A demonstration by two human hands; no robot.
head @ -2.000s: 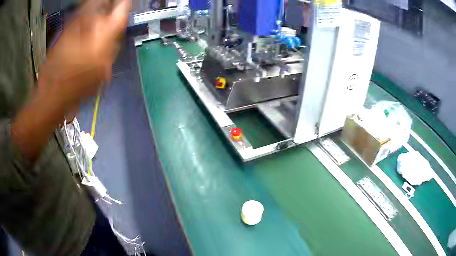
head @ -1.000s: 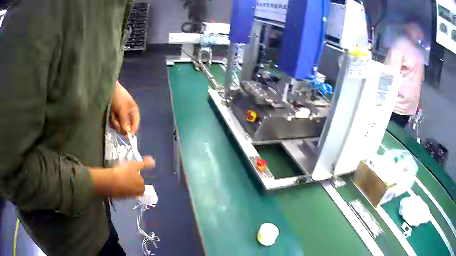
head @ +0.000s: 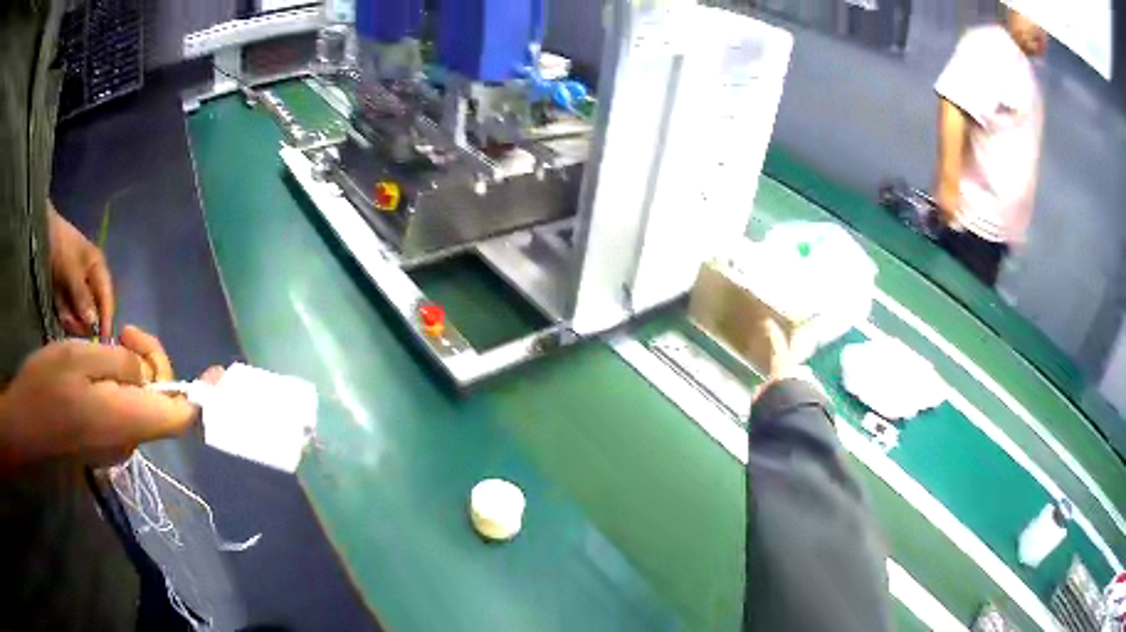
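My right hand (head: 783, 356) reaches in from the bottom edge in a dark sleeve, at the near corner of the cardboard box (head: 729, 311). Its fingers are partly lost against the box and plastic bag, so its grip cannot be told. My left hand is not in view. A silver fixture plate (head: 699, 380) lies on the conveyor, left of my right hand. A short white round roll or pot (head: 498, 509) stands on the green bench.
Another worker at left holds a white corded block (head: 261, 416). The press machine (head: 494, 210) stands ahead on a metal base. A crumpled white bundle (head: 889, 378) and white bottle (head: 1045, 533) lie on the right. A person in pink (head: 992, 136) stands behind.
The view has swung right. My right arm has come into view, reaching to the box. The other worker now holds the white block over the bench edge.
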